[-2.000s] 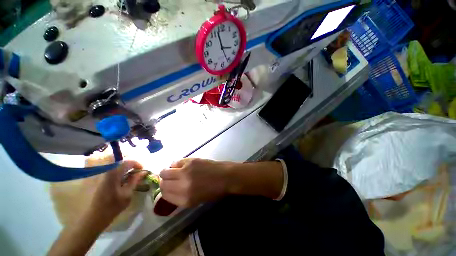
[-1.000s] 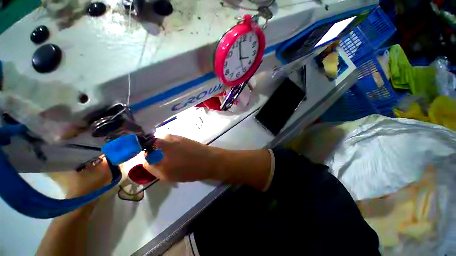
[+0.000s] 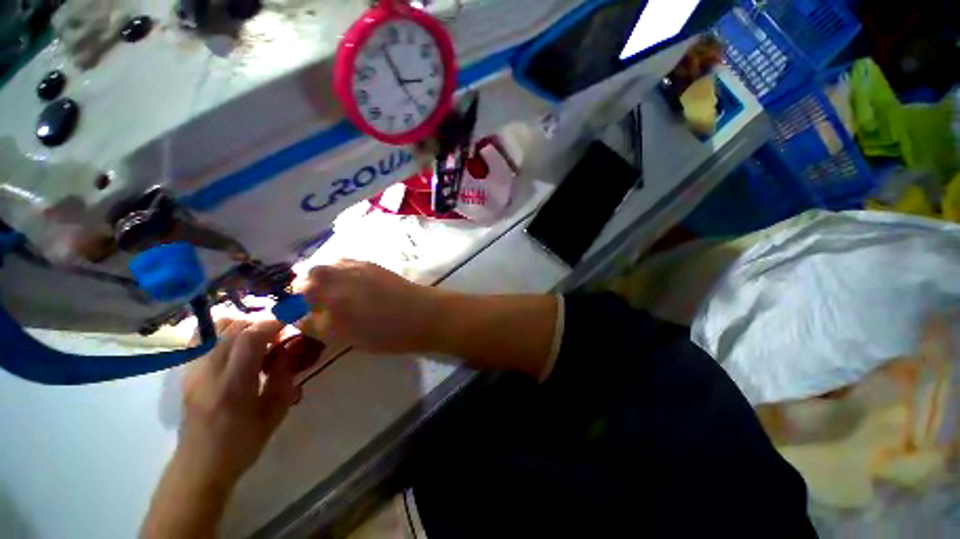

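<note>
A small dark red workpiece (image 3: 295, 356) lies at the needle area of the white sewing machine (image 3: 253, 174). My left hand (image 3: 237, 384) holds it from the left with bent fingers. My right hand (image 3: 358, 305) is at its upper right edge, fingers closed beside the small blue guard (image 3: 290, 307). Most of the workpiece is hidden by my fingers. The needle tip cannot be made out. The blue curved cover (image 3: 95, 366) arcs just above my left hand.
A pink-rimmed clock (image 3: 396, 74) hangs on the machine head. Black snips (image 3: 451, 174) stand before a red and white fabric item (image 3: 490, 184). A smartphone (image 3: 584, 202) lies on the table. A white sack (image 3: 832, 300) and blue crates (image 3: 811, 132) are at the right.
Since one second ago, my left hand has come out from behind the blue cover to the workpiece's near side. My right hand stays by the needle area. The view has shifted.
</note>
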